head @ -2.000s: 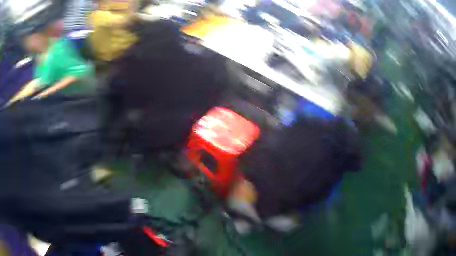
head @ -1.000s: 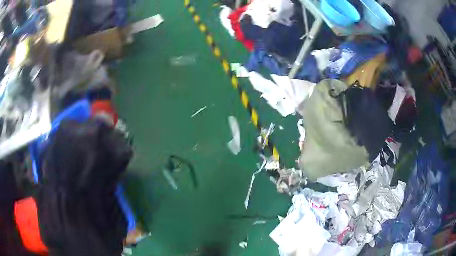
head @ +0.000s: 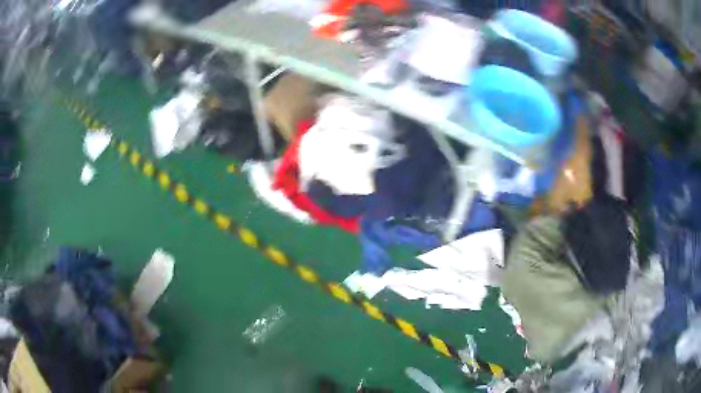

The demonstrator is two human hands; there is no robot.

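Note:
Neither of my hands is in the picture. Nearest in front of me is the green floor (head: pixel 207 284) with a slanting yellow-black tape line (head: pixel 246 236) and scattered scraps. An olive-green cloth or bag (head: pixel 547 288) lies at the lower right, with a black cloth (head: pixel 599 242) against it. White paper or cloth pieces (head: pixel 453 269) lie on the floor left of it. The picture is blurred in places.
A pale table (head: pixel 296 63) stands at the top, with two light-blue basins (head: pixel 513 106) at its right end. White, red and navy cloth (head: pixel 342 150) is heaped below. A box with dark blue cloth (head: pixel 81 307) stands lower left. Crumpled plastic (head: pixel 642 307) lies at the right.
The view has swung from the blurred workshop and red stool to the floor. Since one second ago, the olive cloth and tape line sit lower, and more of the table shows.

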